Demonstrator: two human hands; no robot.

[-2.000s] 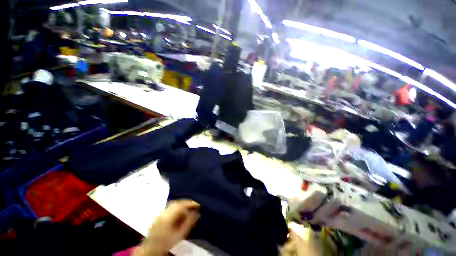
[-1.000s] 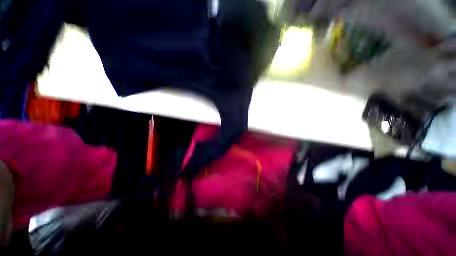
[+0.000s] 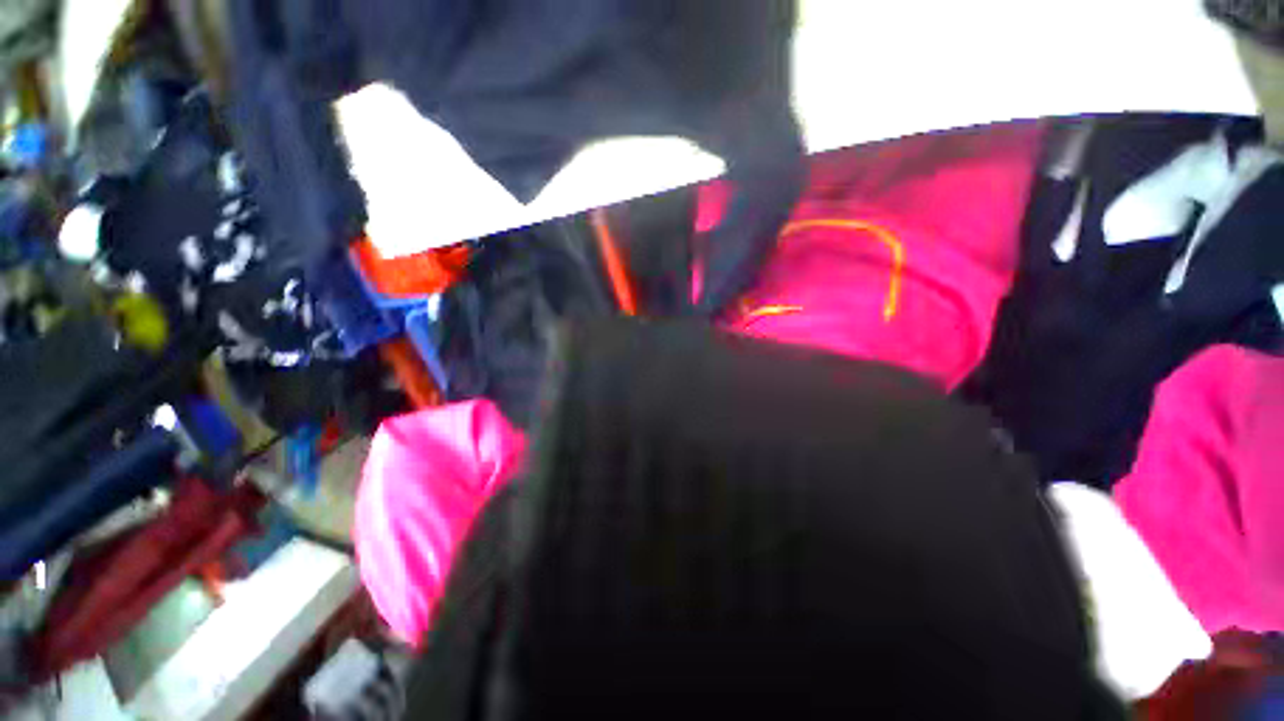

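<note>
A dark navy garment body (image 3: pixel 563 85) lies on the white table (image 3: pixel 986 64) at the top of the view and hangs over its front edge. A large, blurred dark ribbed piece (image 3: pixel 789 521) fills the lower middle, close to the camera; I cannot tell exactly what it is. Pink sleeves or cloth show at its left and at the right edge. Neither my left hand nor my right hand can be seen.
Pink cloth with an orange line (image 3: pixel 901 282) is below the table edge. Dark cloth with white pieces (image 3: pixel 1155 211) lies to the right. A blue crate with red cloth (image 3: pixel 408 268) and dark piles are at left. A pale box (image 3: pixel 240 634) is lower left.
The view has tilted and turned left, showing more floor and piles. The dark ribbed piece now covers the lower middle. The hands seen two seconds ago are out of sight.
</note>
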